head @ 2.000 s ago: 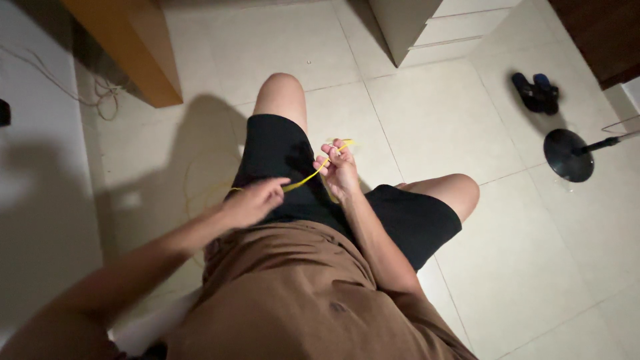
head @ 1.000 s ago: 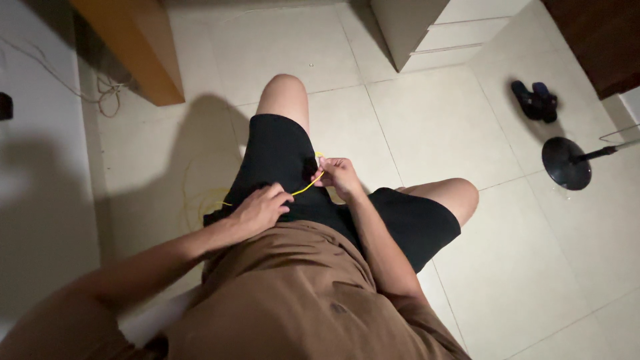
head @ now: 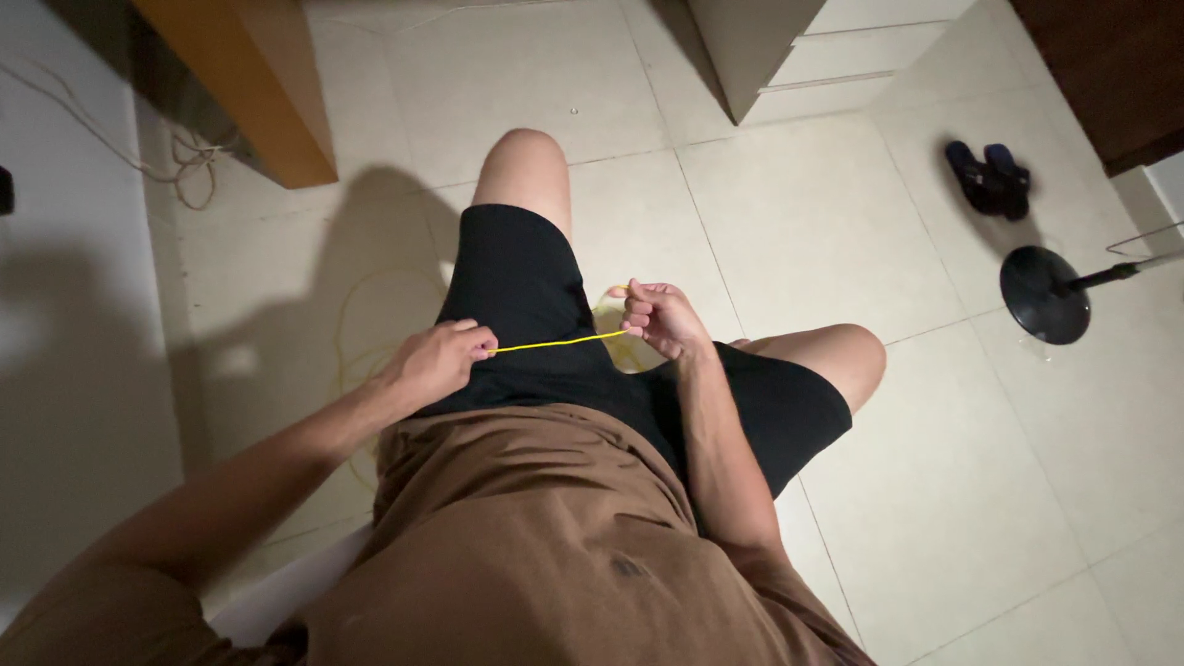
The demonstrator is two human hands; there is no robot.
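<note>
A thin yellow cord (head: 560, 343) runs nearly straight between my two hands, above the black shorts (head: 518, 268). My left hand (head: 444, 363) pinches one end of this stretch with the fingers closed. At the other end, my right hand (head: 659, 319) grips the cord in curled fingers, and a short piece shows by its thumb and fingertip. More yellow cord hangs in loose loops between the thighs, under the right hand. Further faint loops of it lie on the floor left of the shorts, partly hidden by the left arm.
A wooden furniture panel (head: 254, 88) and tangled cables (head: 196, 166) are at the upper left. White drawers (head: 856, 55) stand at the top. Dark slippers (head: 990, 180) and a round black stand base (head: 1045, 296) rest on the tiled floor at the right.
The hands have moved apart, and the stretch of yellow cord between them is longer and straighter than one second ago.
</note>
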